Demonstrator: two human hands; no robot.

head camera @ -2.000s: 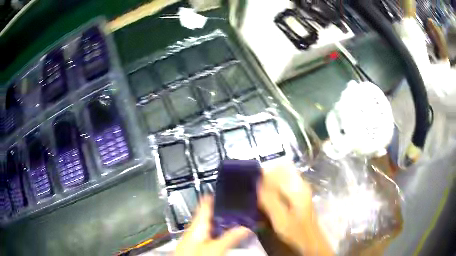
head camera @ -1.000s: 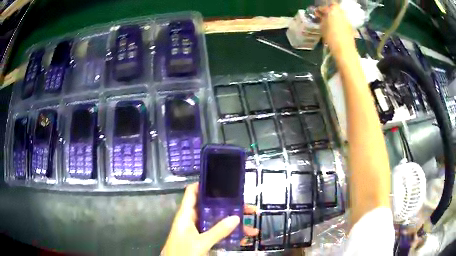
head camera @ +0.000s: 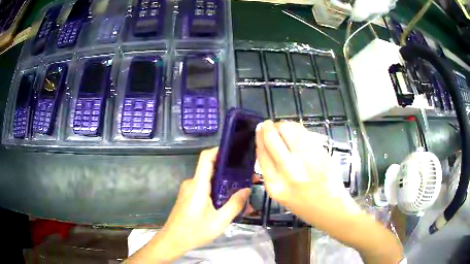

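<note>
A purple keypad phone [head camera: 238, 149] is held upright and slightly tilted, its dark screen facing me. My left hand [head camera: 206, 201] is closed around its lower part, with the thumb by the keys. My right hand [head camera: 294, 165] is at the upper right edge of the screen. A small white piece [head camera: 264, 127] shows at its fingertips. Black-framed lenses lie in a clear lens tray [head camera: 337, 51], partly hidden by my right hand. The clear phone tray [head camera: 103, 145] on the left holds two rows of purple phones.
A small white fan [head camera: 420, 180] stands at the right, with a curved black hose [head camera: 452, 93] beyond it. A white box [head camera: 373, 77] with a black part and red light is behind the fan. A small whitish container [head camera: 330, 14] is at the far edge. Clear plastic lies at the near edge.
My right hand has come back from the container at the far edge to the phone's screen edge. The phone has tilted slightly in my left hand. The view has shifted, so the trays appear higher.
</note>
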